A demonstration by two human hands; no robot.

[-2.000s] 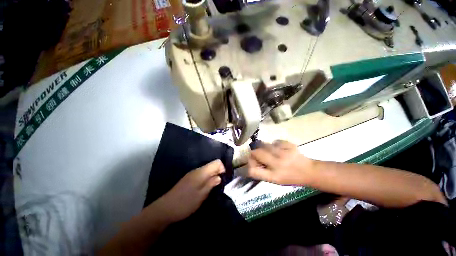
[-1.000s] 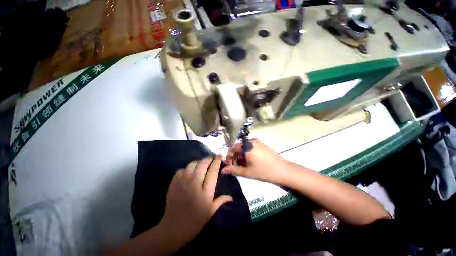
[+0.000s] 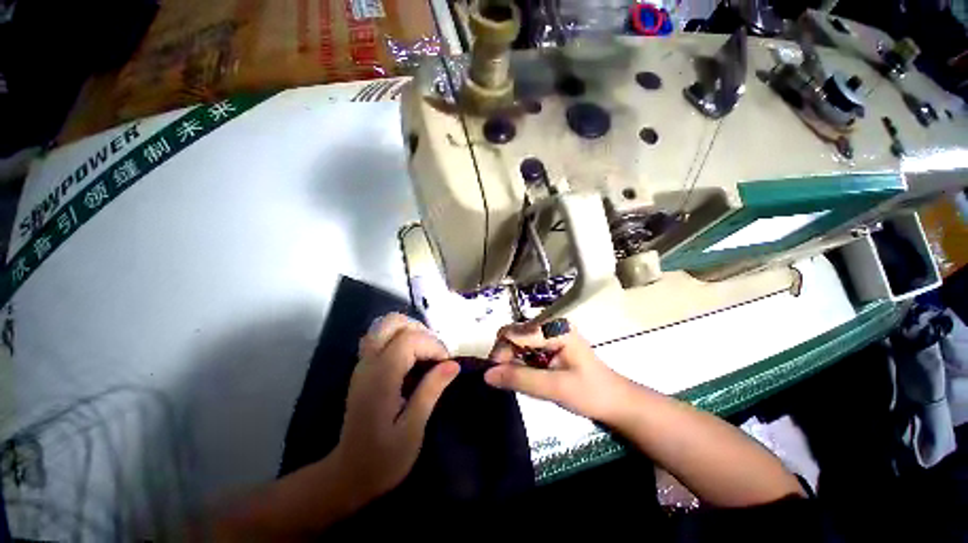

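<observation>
A black fabric panel (image 3: 327,350) lies on the white table in front of the needle area and runs down toward my lap. My left hand (image 3: 398,398) pinches its upper edge between thumb and fingers. My right hand (image 3: 557,371) pinches the same edge a little to the right. Small snips with a red part (image 3: 534,356) sit within my right fingers, partly hidden. The cream sewing machine (image 3: 456,202) stands behind the hands. The presser foot area (image 3: 531,297) shows just beyond the fabric edge, with no fabric visibly under it.
The white table with green edging (image 3: 212,212) extends left. An accessory tray (image 3: 902,260) is at the right table end. A brown cardboard box (image 3: 255,48) lies behind the table. Grey cloth (image 3: 929,392) hangs at the far right.
The fabric's upper edge is now pinched up by both hands; one second ago my left hand lay flatter on it. The view has shifted, so the machine appears further right and lower.
</observation>
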